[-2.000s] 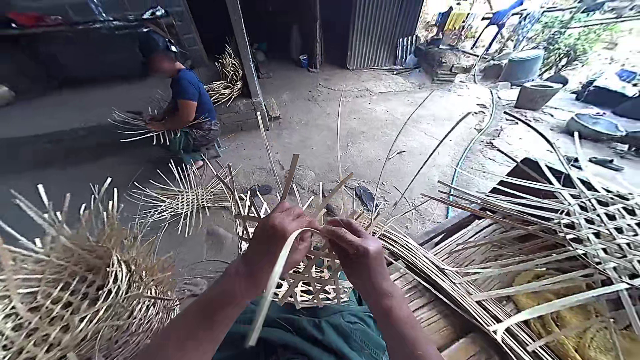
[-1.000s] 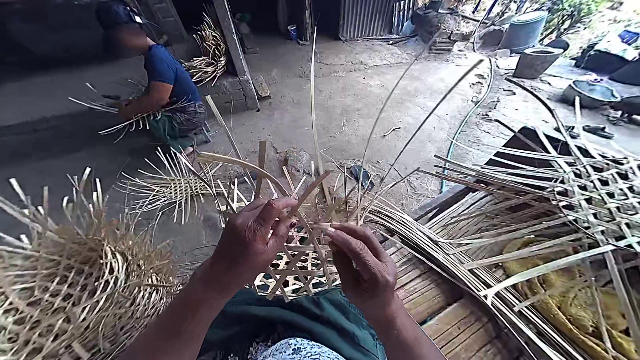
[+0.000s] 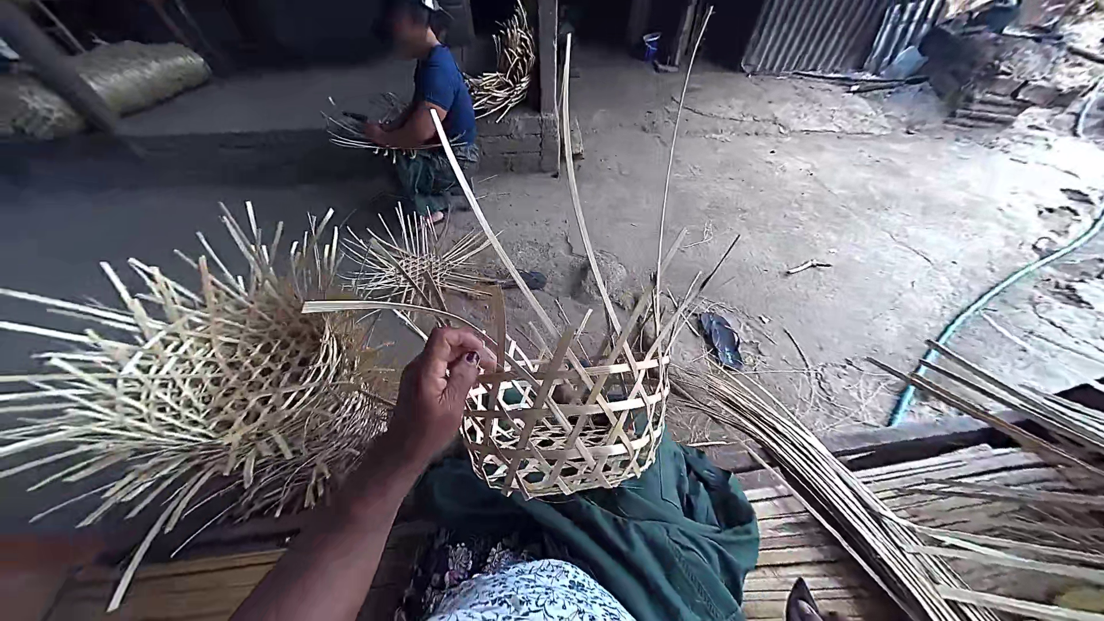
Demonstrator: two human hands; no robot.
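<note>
An open-weave bamboo basket [image 3: 565, 431] rests on my lap over green cloth, with its hexagonal mesh showing. My left hand [image 3: 447, 371] pinches a bamboo strip [image 3: 371, 305] at the basket's upper left edge; this strip curves out to the left. Several long strips [image 3: 580, 190] stand up from the basket, and shorter ends stick out around its rim. My right hand is not seen. A small brownish patch shows through the weave, too unclear to name.
A larger unfinished woven basket [image 3: 250, 371] lies at left, and a small woven piece [image 3: 421, 266] on the ground. Bundled strips [image 3: 828, 492] lie on the slatted bamboo bench [image 3: 776, 535] at right. Beyond, a person in blue [image 3: 444, 90] holds weaving. A green hose [image 3: 975, 306] crosses the ground.
Both hands were at the basket's edge before; now only my left hand shows there, at its left side. The basket's mesh wall is more exposed. The view has turned left.
</note>
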